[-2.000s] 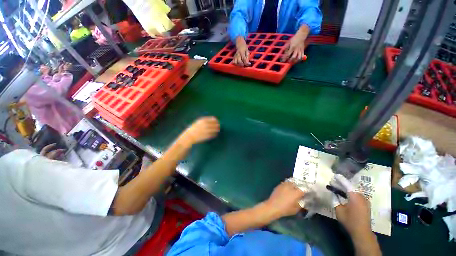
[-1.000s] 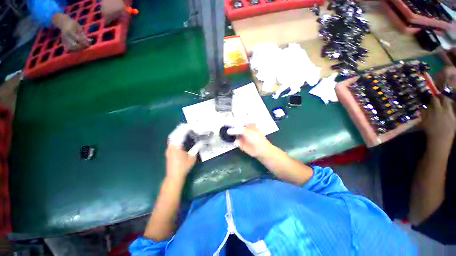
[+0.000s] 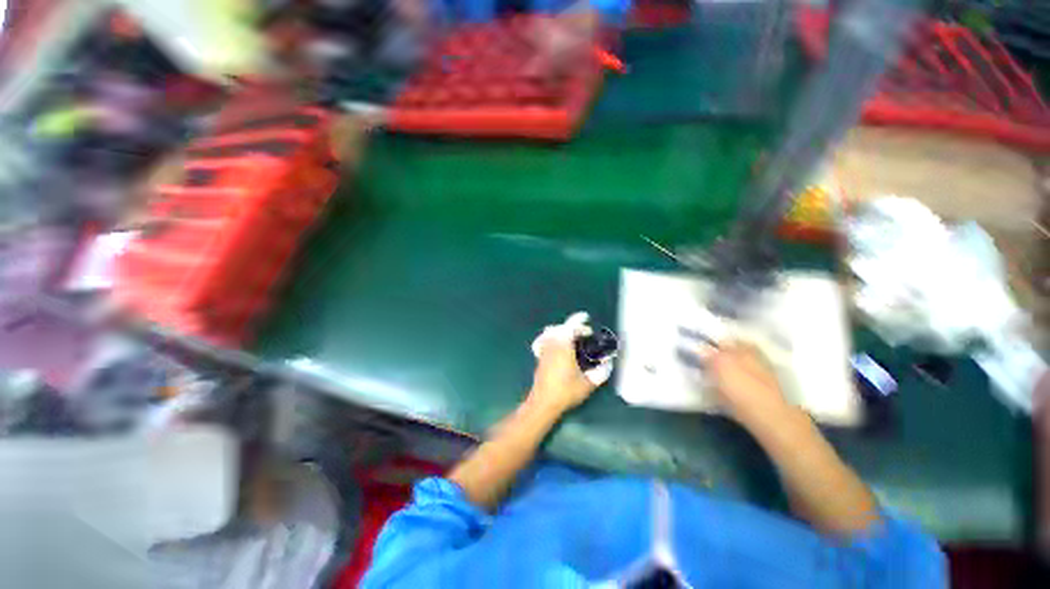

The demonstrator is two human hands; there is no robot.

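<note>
My left hand (image 3: 561, 366), with white coverings on its fingertips, holds a small black watch head (image 3: 595, 347) over the green mat, just left of the paper sheet (image 3: 662, 385). My right hand (image 3: 743, 380) is over the paper. A dark blurred shape shows at its fingertips, but blur hides whether it holds anything. The blunt foot of a black metal stand (image 3: 745, 270) is over the back part of the paper. Two small units lie right of the paper, one with a bright face (image 3: 874, 374) and one dark (image 3: 933, 369).
Stacked red trays (image 3: 230, 230) stand at the left. Another person's hand is over a red tray (image 3: 495, 86) at the back. White wipes (image 3: 933, 276) lie on cardboard at the right, beside a small orange-red box with yellow contents (image 3: 811, 213). A red tray (image 3: 956, 81) stands at the back right.
The view has swung back left. My left hand has moved off the paper to its left with a watch head. The loose unit on the mat at left no longer shows there.
</note>
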